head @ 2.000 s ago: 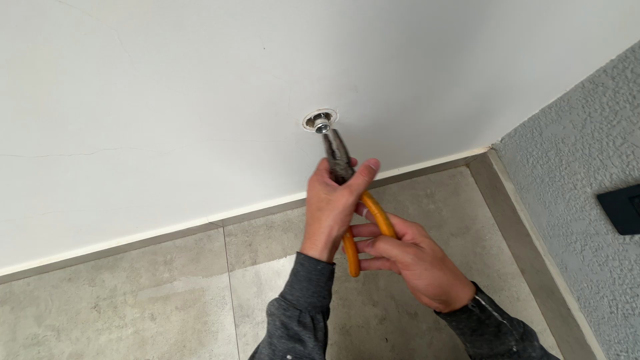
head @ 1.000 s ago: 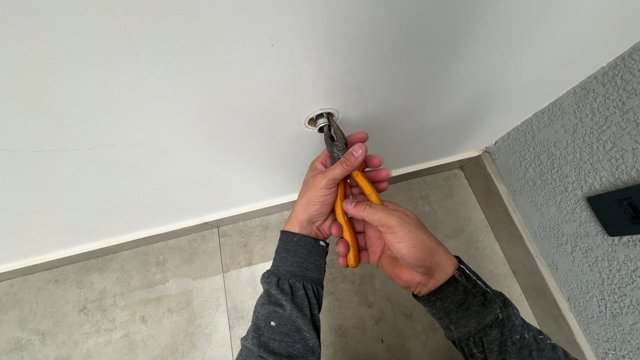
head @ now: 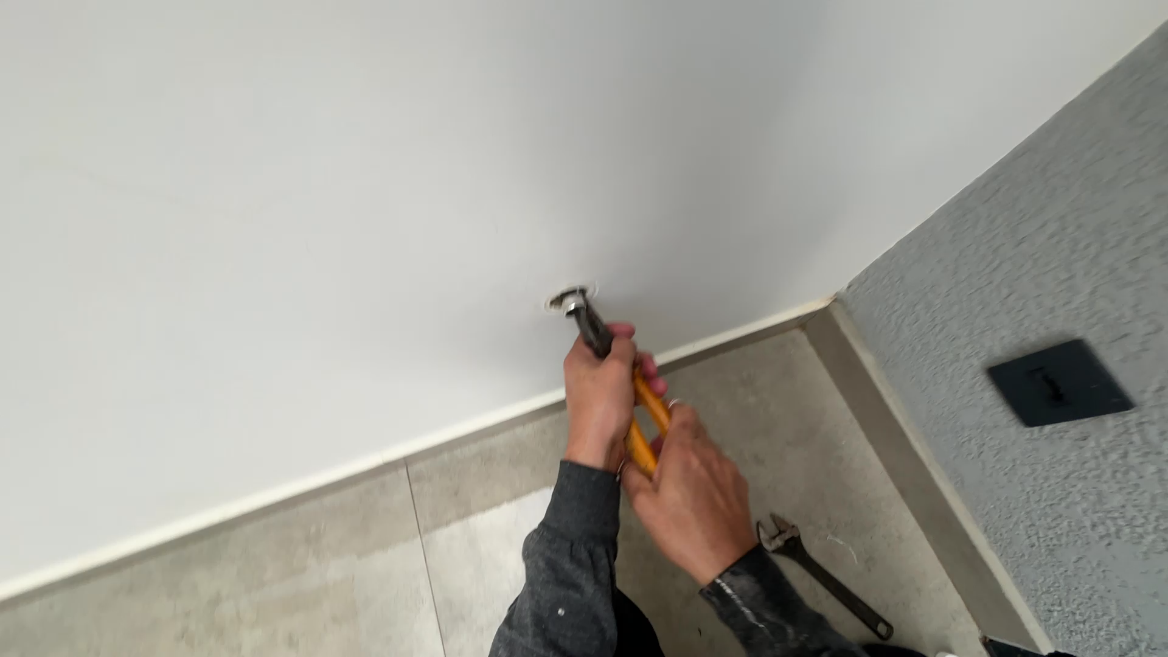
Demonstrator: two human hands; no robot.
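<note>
A metal pipe fitting (head: 572,302) sits in a round hole in the white wall. The dark jaws of a pair of pliers with orange handles (head: 651,401) are at the fitting; whether they clamp it is hard to tell. My left hand (head: 602,397) is wrapped around the pliers close to the jaws, its thumb on top. Lower down, my right hand (head: 695,488) holds the handle ends, which its fingers partly cover.
An adjustable wrench (head: 829,575) lies on the tiled floor (head: 301,575) right of my right sleeve. A grey textured wall with a black wall plate (head: 1060,383) meets the white wall (head: 274,228) at the right corner. Baseboards run along both walls.
My right hand has shifted on the pliers' handles, now at their lower ends. The pliers have turned, their handles slanting more to the lower right. The wrench has come into view.
</note>
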